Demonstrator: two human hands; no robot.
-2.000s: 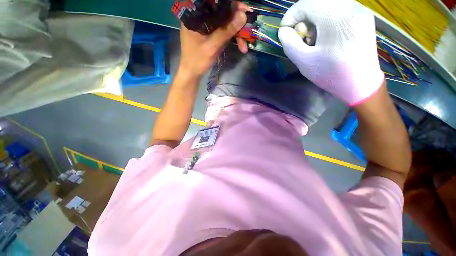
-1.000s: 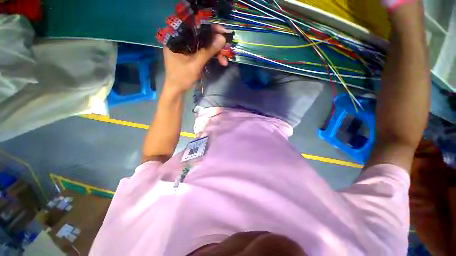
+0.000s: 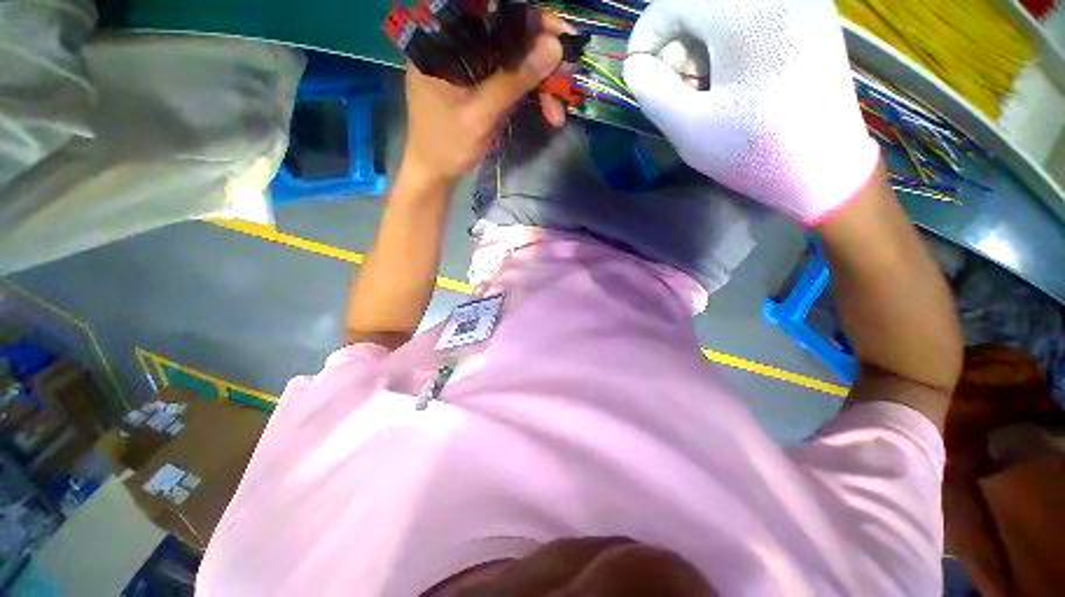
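My bare left hand (image 3: pixel 491 99) is closed around a bunch of red-and-black connector housings (image 3: pixel 450 35) at the bench edge. A red housing (image 3: pixel 565 89) and a black one stick out beside its fingertips. My right hand (image 3: pixel 765 105), in a white knit glove with a pink cuff, is just to the right with fingers curled. A thin wire (image 3: pixel 610 55) runs from the housings to its pinched fingertips; its tip is hidden. Multicoloured wires (image 3: pixel 923 140) lie on the bench behind and right of the glove.
Yellow wires (image 3: pixel 940 47) lie in a pale tray (image 3: pixel 1002 126) at the upper right. A pale cover (image 3: pixel 152 140) hangs at the left. Blue stools (image 3: pixel 336 134) stand under the bench. Boxes (image 3: pixel 210 455) are at lower left. Part of a person in orange-brown (image 3: pixel 1010 490) is at lower right.
My gloved hand reached over the tray one second ago and has come back beside my left hand. The left hand kept hold of the housings. The bench view has shifted upward.
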